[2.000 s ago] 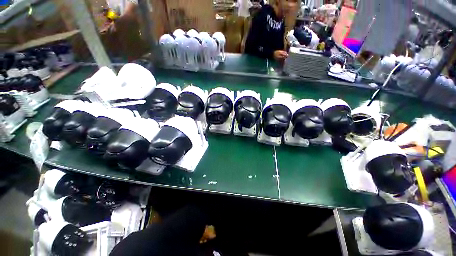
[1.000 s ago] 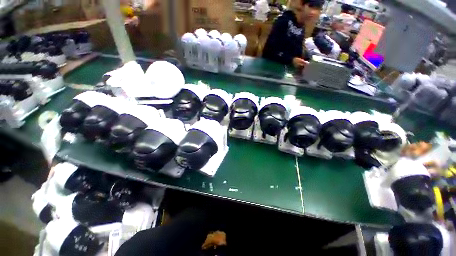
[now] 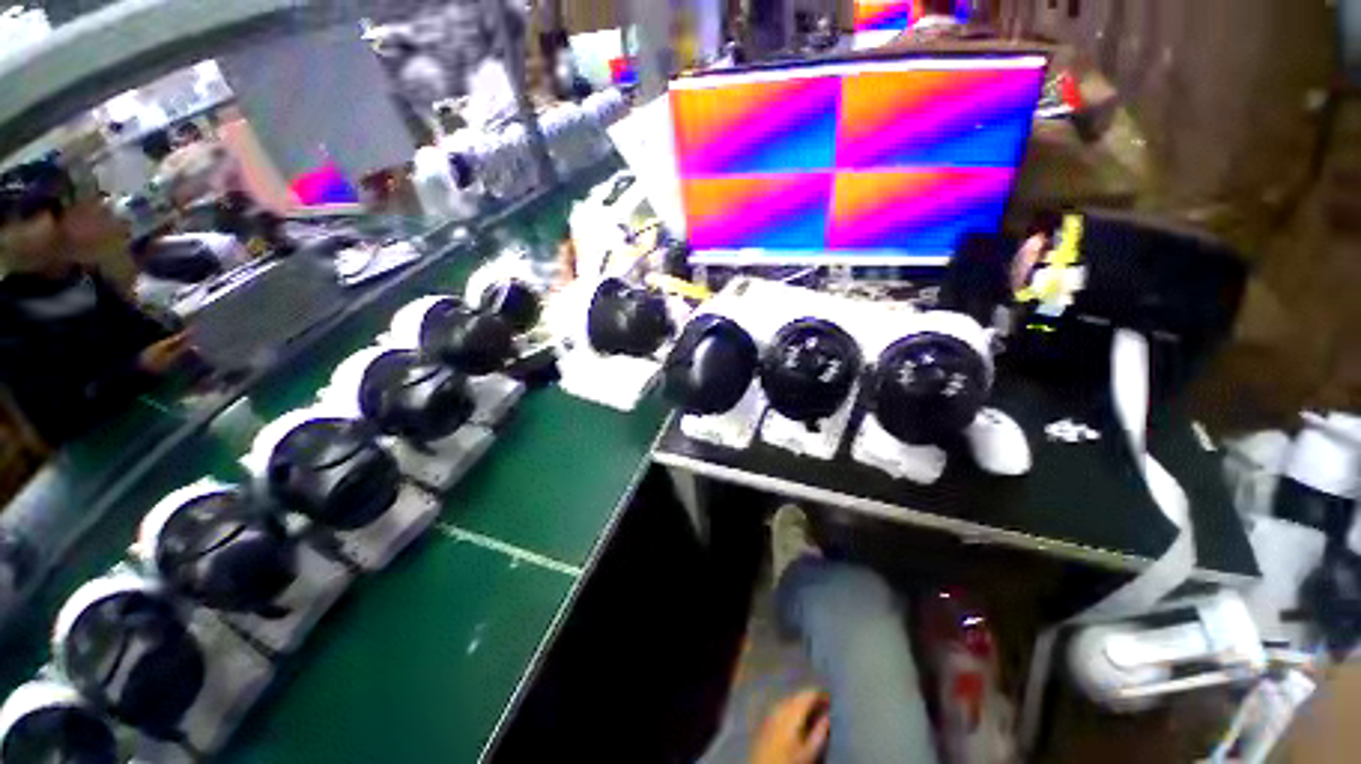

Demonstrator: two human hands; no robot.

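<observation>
A hand, seemingly my left hand (image 3: 791, 727), is low by my legs, blurred and cut off by the bottom edge; whether it holds anything cannot be told. A tan blur at the lower right edge may be my right hand, but it is unclear. Nearest in front, three white cameras stand on the dark side bench: a left camera (image 3: 711, 366), a middle camera (image 3: 809, 369) and a right camera (image 3: 928, 385), their black balls facing me. A white mouse (image 3: 1000, 443) lies beside the right one.
A monitor (image 3: 858, 164) shows four coloured panes. A black machine (image 3: 1142, 276) stands right of it, with a white strip (image 3: 1131, 396) over the bench edge. White units (image 3: 1172, 652) are piled lower right. Cameras (image 3: 329, 470) line the green bench (image 3: 433, 627). A person (image 3: 67, 336) is far left.
The view has swung right, bringing in the monitor, black machine, strip and lower right pile. The green bench's camera row now lies at the left. The low hand appears further right in the picture.
</observation>
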